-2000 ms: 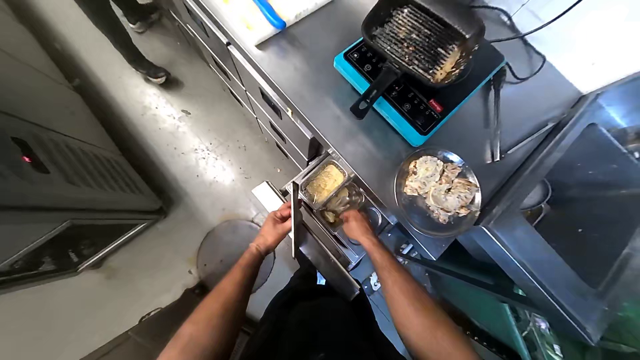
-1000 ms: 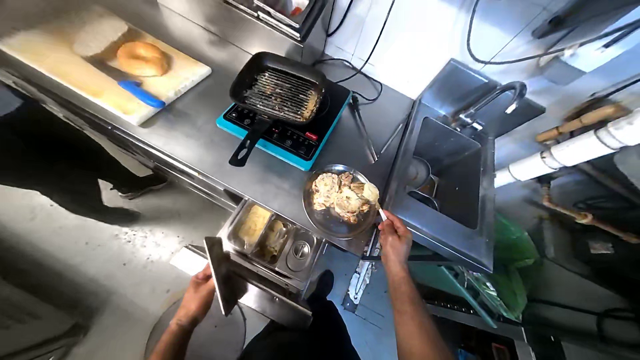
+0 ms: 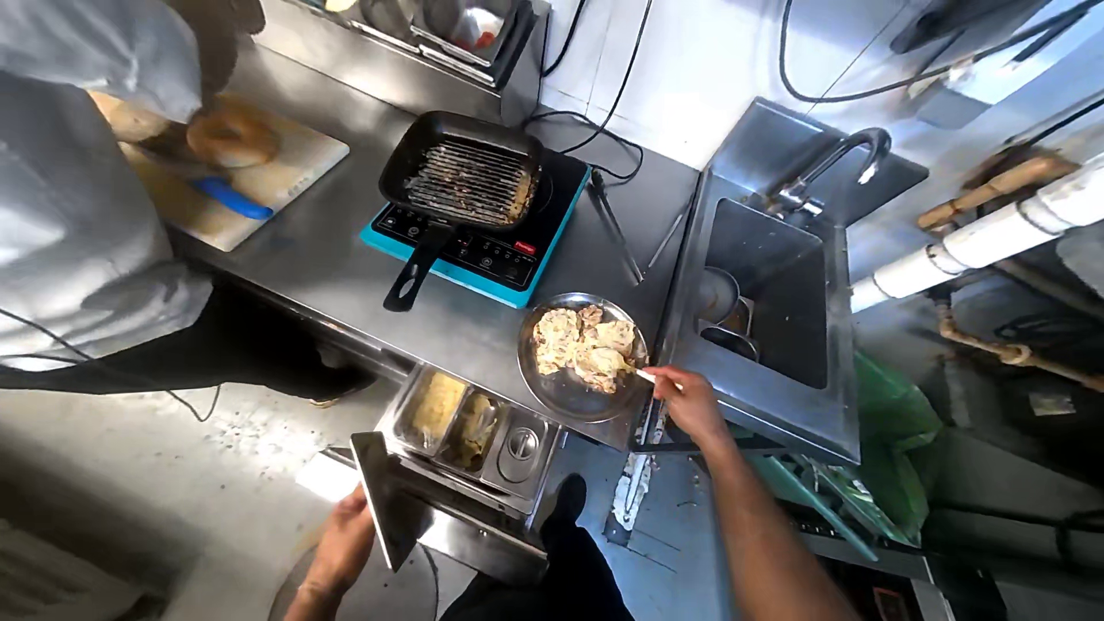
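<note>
My left hand [image 3: 347, 528] grips a flat metal lid [image 3: 381, 500] held on edge beside the open drawer. In the drawer stand a steel container of yellow, shredded-looking food [image 3: 435, 412], one of darker yellowish food [image 3: 476, 431] and a small lidded one [image 3: 520, 444]. With my right hand [image 3: 686, 398] I hold a thin, light-coloured handle [image 3: 643, 375]; its far end lies at the cream-coated pieces of food [image 3: 586, 345] on a round steel plate [image 3: 561, 398]. The plate rests at the counter's front edge.
A black grill pan [image 3: 466, 172] sits on a blue-edged induction cooktop [image 3: 496, 259]. Tongs [image 3: 617, 226] lie beside it, left of a steel sink [image 3: 768, 285]. At left, a person in a grey top [image 3: 78, 198] stands by a cutting board [image 3: 302, 164] with a bagel-like bread [image 3: 231, 138] and blue-handled tool [image 3: 231, 198].
My right hand has left the drawer containers for the plate, where the handle shows in it. My left hand keeps the lid. The person has come in at the board. The view has swung.
</note>
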